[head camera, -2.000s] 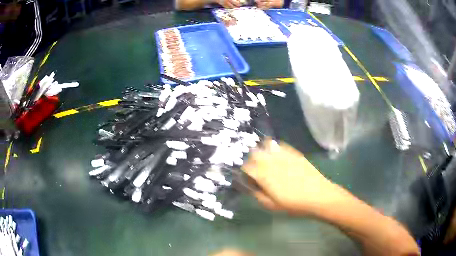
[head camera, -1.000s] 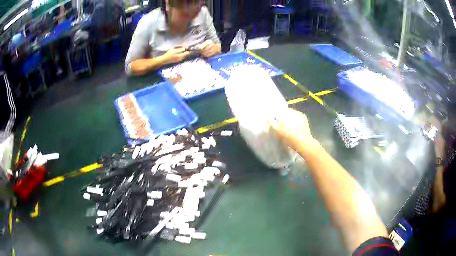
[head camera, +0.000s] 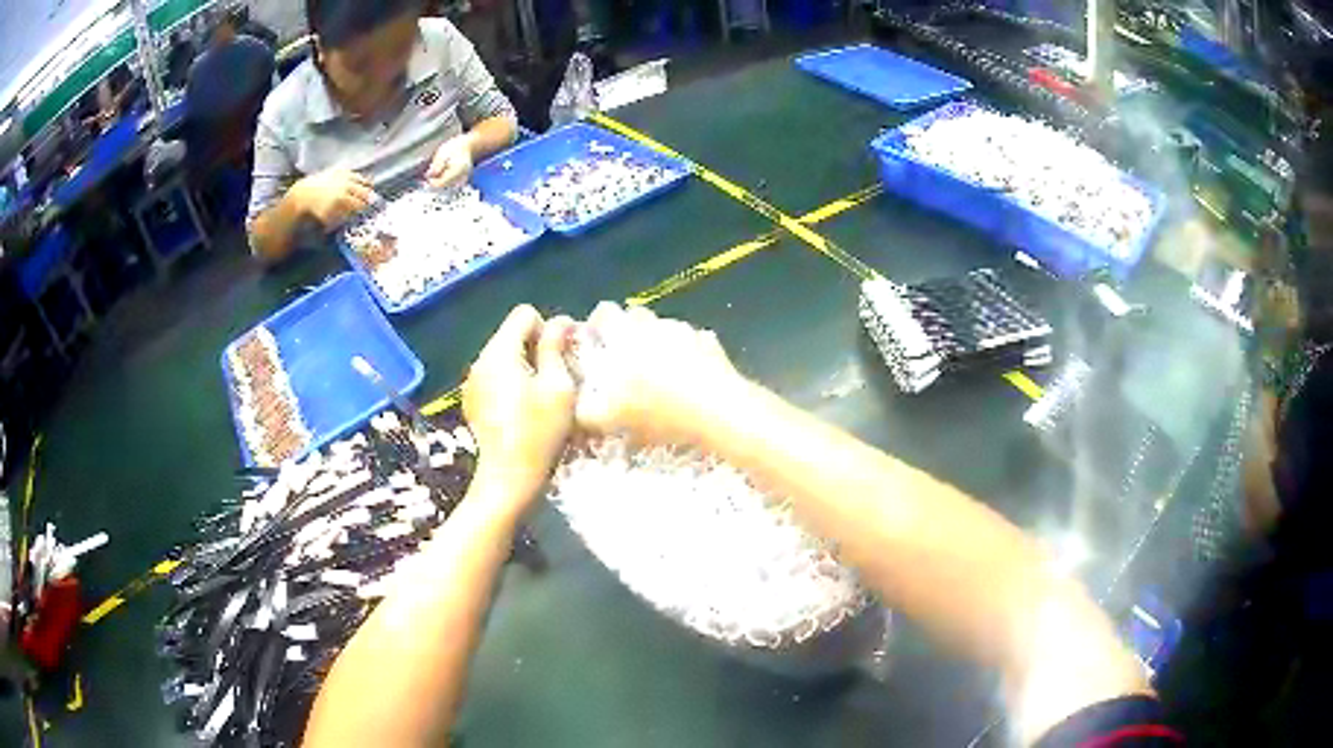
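A clear plastic bag of white tube housings (head camera: 702, 548) lies in front of me, its round tube ends facing me. My left hand (head camera: 519, 387) and my right hand (head camera: 651, 377) are close together at the bag's far end, fingers closed on the bag's plastic. The exact grip is partly hidden by the hands. The strip pile (head camera: 307, 555), a tangled heap of black strips with white ends, lies left of the bag, partly behind my left forearm.
A blue tray (head camera: 344, 344) with copper-coloured parts stands beyond the pile. Two more parts trays stand before a seated person. A blue bin of white parts (head camera: 1023, 183) and a strip bundle (head camera: 958, 322) are at right. A red holder (head camera: 53, 621) is far left.
The bag has come nearer and turned, now showing its tube ends. My left hand has come into view beside my right hand at the bag. The view has shifted right.
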